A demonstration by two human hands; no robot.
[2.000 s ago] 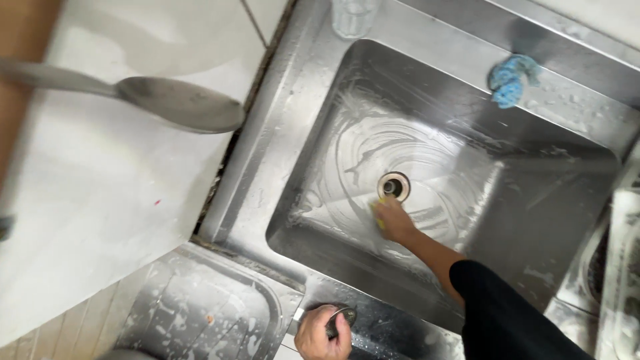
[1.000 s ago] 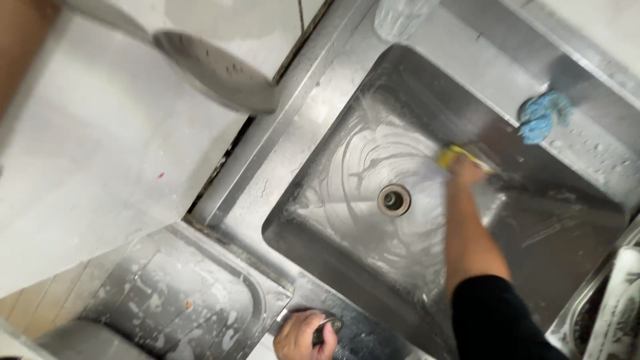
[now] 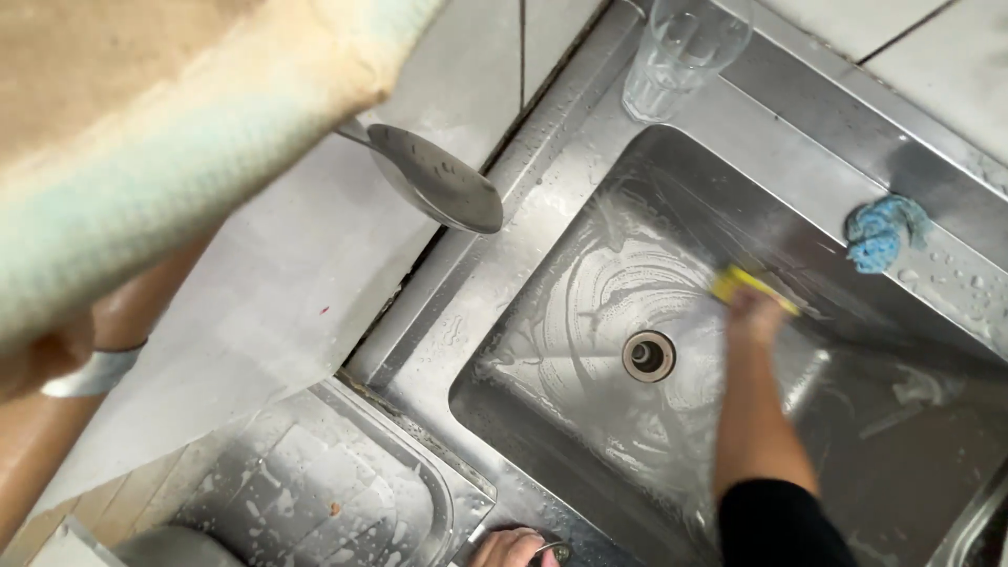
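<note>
A yellow sponge is in my right hand, pressed to the far wall of the stainless steel sink basin. Its outline is blurred. Streaky suds or water coat the basin floor around the round drain. At the bottom edge of the view, my left hand has its fingers curled at a small round metal thing by the near rim; most of that hand is cut off. A crumpled blue cloth lies on the back ledge, and a clear drinking glass stands at the basin's corner.
Another person's arm with a light wristband reaches in at left. A large beige and pale green thing covers the upper left. A big metal spoon extends over the white surface. Below it is a wet steel drainboard.
My right hand with the sponge has moved from beside the drain to the basin's far wall. The beige and green thing and the other person's arm have come into view at left.
</note>
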